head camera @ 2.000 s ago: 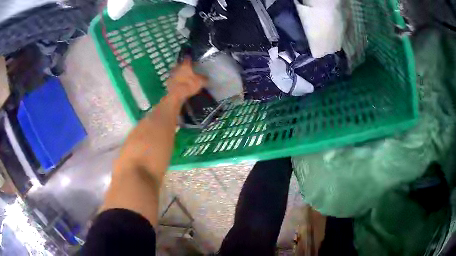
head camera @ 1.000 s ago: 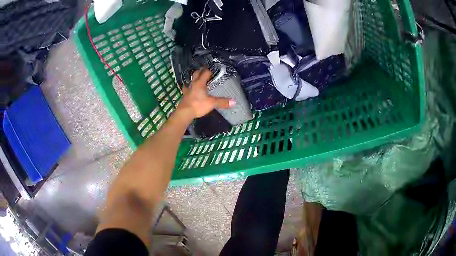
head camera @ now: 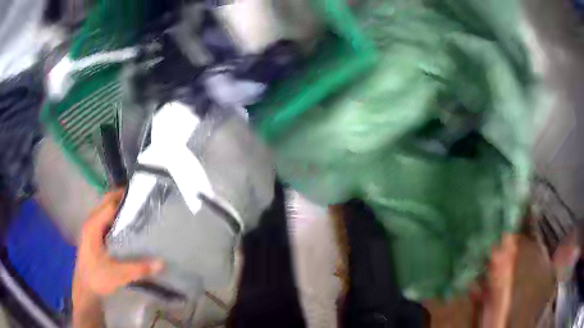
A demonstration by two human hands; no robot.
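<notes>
My left hand (head camera: 115,256) is shut on a grey bundle (head camera: 192,246), with the thumb across its near end. A white strip (head camera: 170,150) and narrow dark bands lie across the bundle. The bundle is off the floor, in front of the green crate (head camera: 307,99). The green woven sack (head camera: 422,224) bulges at the right, with dark contents or an opening (head camera: 461,142) in its upper part. A blurred skin-toned shape (head camera: 506,272) at the sack's lower right may be my right hand; its fingers and grip are unclear.
Dark pieces (head camera: 224,67) with pale strips lie in the crate, at the top. A blue bin (head camera: 35,256) stands at the left edge. The wearer's dark-clad legs (head camera: 266,275) are below the bundle and crate.
My left hand, open over the crate before, now grips the grey bundle outside it, lower left. The view has swung right, so the sack shows more. The skin-toned shape at lower right has appeared.
</notes>
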